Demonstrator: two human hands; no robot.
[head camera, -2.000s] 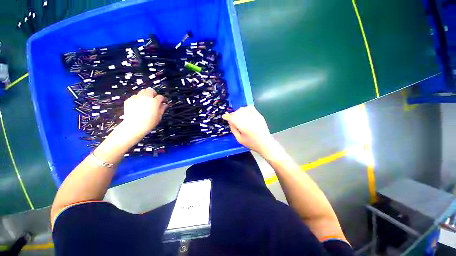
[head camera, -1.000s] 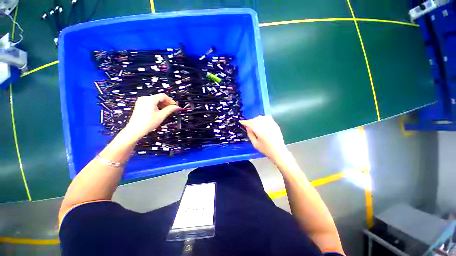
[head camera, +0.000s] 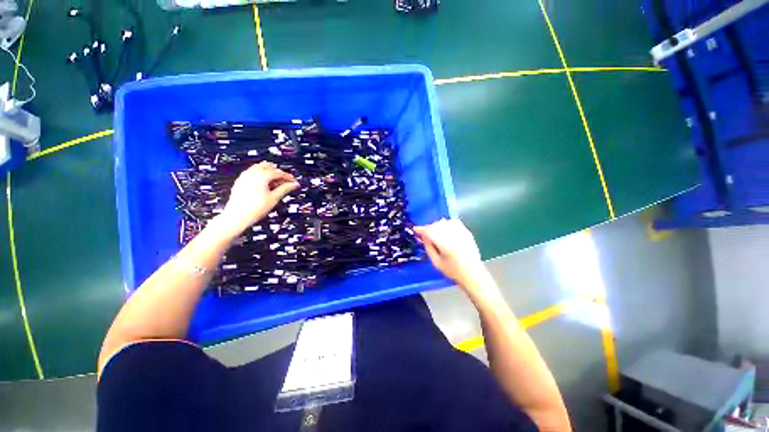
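Observation:
A large blue tote stands on the green table in front of me. A mass of short black wire harnesses with small white and pink ends lies in it. A small bright green piece lies on the harnesses at the upper right. My left hand is over the middle of the harnesses, thumb and fingers slightly apart; I cannot tell if it holds one. My right hand is at the tote's right front corner, fingertips together at harness ends; whether it grips one is too small to tell.
Several loose black leads with white ends lie on the green table behind the tote's left corner. A white device is at the left edge. Blue material with black straps is at the upper right. A grey cart stands at the lower right.
The view has shifted, so the tote appears lower and more of the table behind it shows. My left hand has opened slightly at the thumb. My right hand stays at the right front corner.

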